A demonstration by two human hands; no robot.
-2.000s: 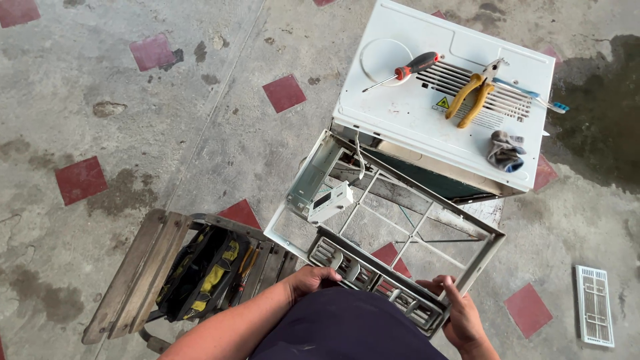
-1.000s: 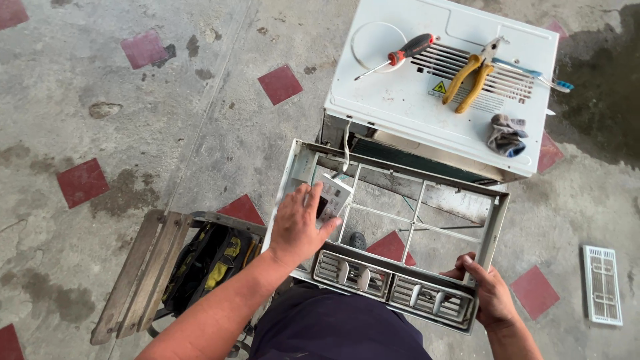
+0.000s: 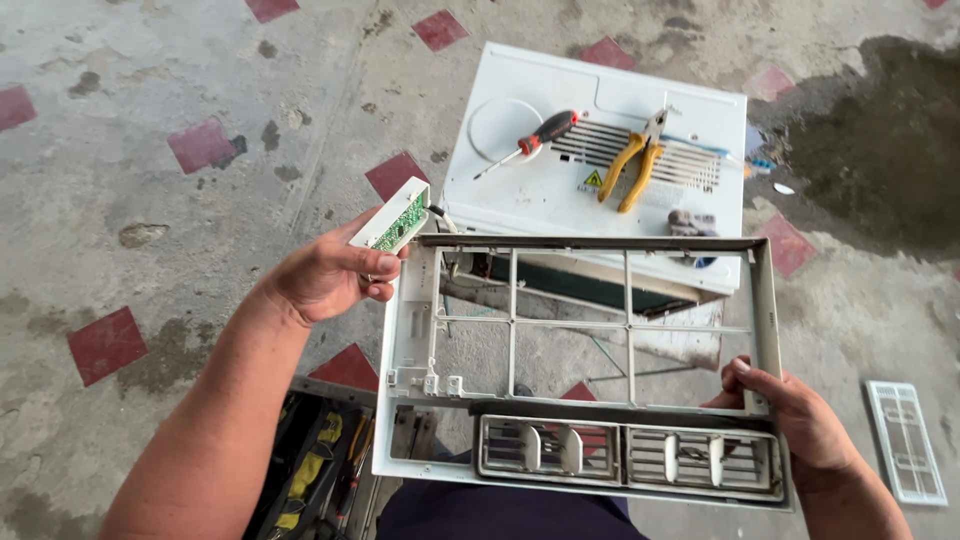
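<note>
My left hand point(image 3: 337, 266) grips a small white plastic housing with a green circuit board point(image 3: 401, 223), held over the upper left corner of a frame. A cable point(image 3: 444, 217) runs from the housing toward the white metal appliance. The white plastic front frame of an air conditioner point(image 3: 630, 322) spans the space above my lap, with louvered vents point(image 3: 551, 450) along its lower edge. Its right side is in the grip of my right hand point(image 3: 787, 412). Behind it stands the white metal appliance casing point(image 3: 525, 82), carrying a screwdriver point(image 3: 536, 141), yellow-handled pliers point(image 3: 634, 165) and a crumpled cloth point(image 3: 691, 225).
An open tool bag point(image 3: 307, 457), black and yellow, lies at the lower left on a wooden slatted surface point(image 3: 375, 480). A small white grille point(image 3: 906, 442) rests on the concrete floor at the right. A toothbrush point(image 3: 697, 146) lies across the casing's slots. A dark wet patch point(image 3: 877, 150) marks the floor.
The circuit board housing, earlier inside the frame's left part, is now lifted out and turned in my left hand. That hand was on the frame's lower edge two seconds ago. My right hand still holds the frame.
</note>
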